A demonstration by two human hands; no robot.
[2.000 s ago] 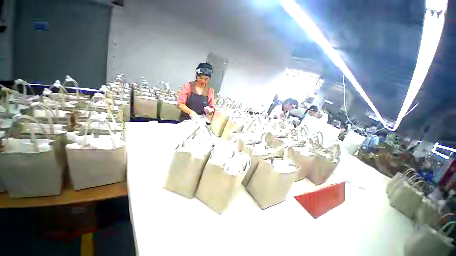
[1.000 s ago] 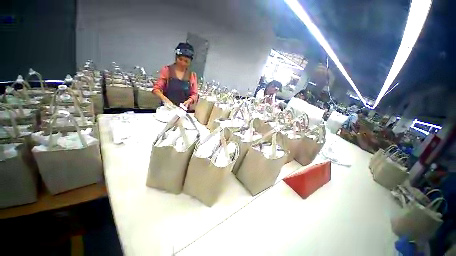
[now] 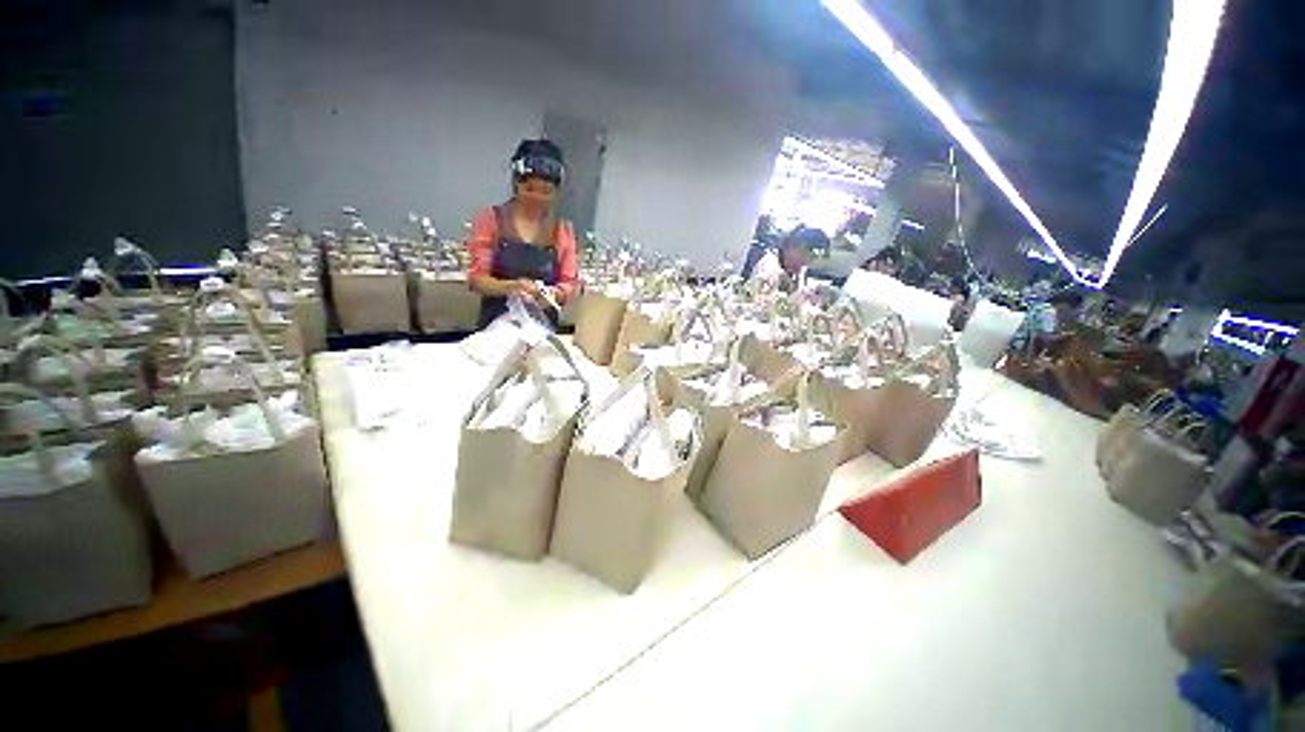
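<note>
Neither of my hands is in the picture. Nearest in front of me, several taupe tote handbags (image 3: 621, 518) stand upright in a close group on the long white table (image 3: 472, 644). Their thin handles (image 3: 654, 405) arch above the openings. White crumpled stuffing tissue (image 3: 637, 429) fills the bags at the front. A red folded table marker (image 3: 919, 506) stands to the right of the front bags.
More stuffed handbags (image 3: 236, 493) stand on a low wooden board (image 3: 272, 575) at left. A coworker (image 3: 525, 258) stands behind the table. Whitish flat plastic (image 3: 384, 389) lies at the table's left. More bags (image 3: 1154, 469) and a blue object (image 3: 1224, 701) are at right.
The view has swung right from the first frame, then slightly back left, and the bags shift within it. The coworker's hands have moved. The front bags stay in their places on the table.
</note>
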